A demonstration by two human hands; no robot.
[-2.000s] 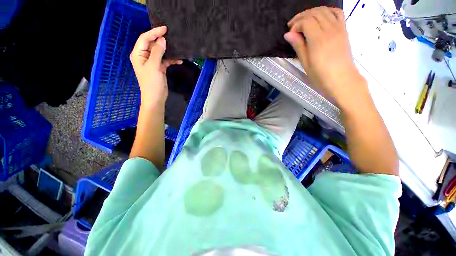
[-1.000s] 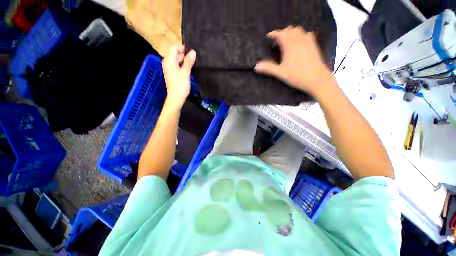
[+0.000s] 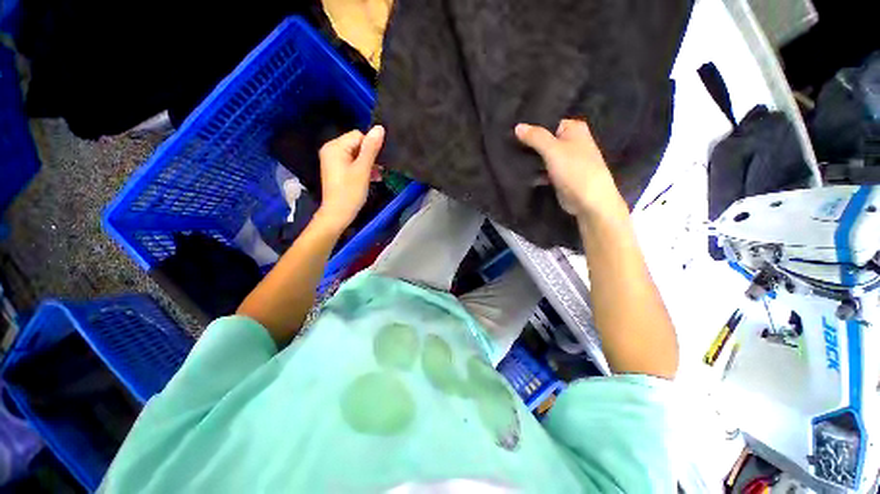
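A large dark brown-black cloth panel [image 3: 540, 77] lies over the table's left part and hangs past its front edge, with a fold line running down it. My left hand [image 3: 349, 174] pinches the panel's left edge between thumb and fingers. My right hand [image 3: 571, 166] grips the cloth near its lower middle, with the thumb on top and the fingers partly hidden in the cloth. The panel's far end is cut off by the top of the picture.
A white sewing machine [image 3: 806, 232] with a blue stripe stands at right. A yellow-and-black tool [image 3: 722, 338] lies by it. Dark cloth [image 3: 757, 159] lies behind the machine. A blue crate [image 3: 207, 145] holding dark cloth stands at left, another blue crate [image 3: 121, 338] lower left. Tan cardboard [image 3: 362, 27] shows at top.
The view has turned towards the right, showing more of the machine. My right hand, earlier open over the cloth, has taken hold of it. The panel's fold line now runs steeply instead of across.
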